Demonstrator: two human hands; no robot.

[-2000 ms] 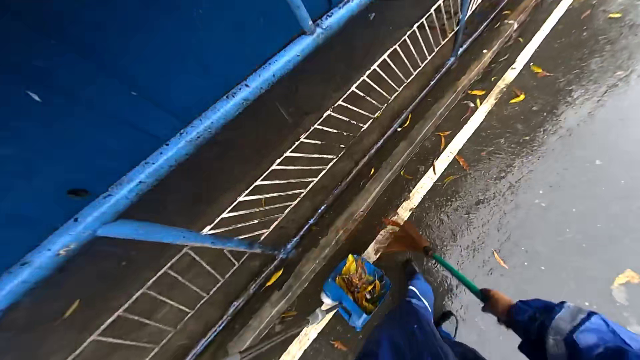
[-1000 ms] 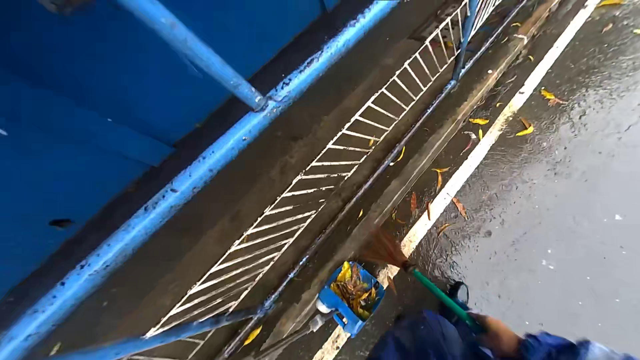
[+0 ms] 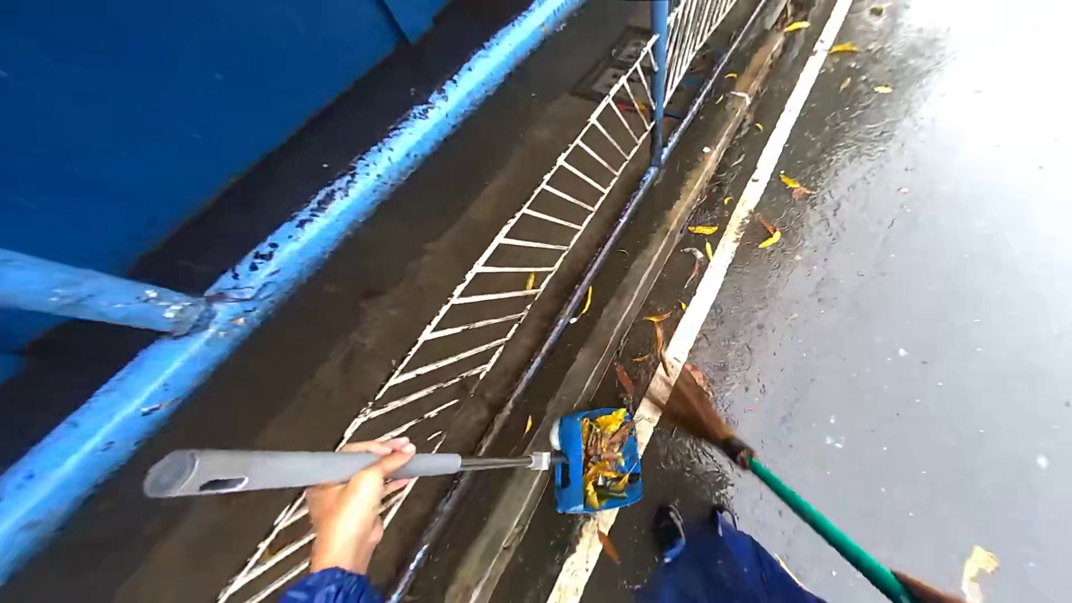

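Note:
My left hand (image 3: 356, 502) grips the grey handle (image 3: 276, 471) of a long-handled dustpan. Its blue pan (image 3: 597, 461) holds yellow and brown leaves and rests beside the curb, at the white road line. At the lower right, my right hand (image 3: 921, 589) is mostly cut off by the frame edge, around the green stick (image 3: 825, 523) of a broom. The brown broom bristles (image 3: 691, 402) lie on the white line, just up and to the right of the pan, with a few leaves at their tips.
A blue metal rail (image 3: 368, 180) runs along the left, before a blue wall (image 3: 167, 109). The concrete curb (image 3: 645, 268) borders the wet road (image 3: 904, 335). Scattered leaves (image 3: 770, 239) lie near the white painted line (image 3: 720, 260). My shoes (image 3: 670, 529) are just below the broom.
My left hand and the dustpan's handle have come into view. The broom's bristles, just above the pan a second ago, are now to its upper right. The view has shifted.

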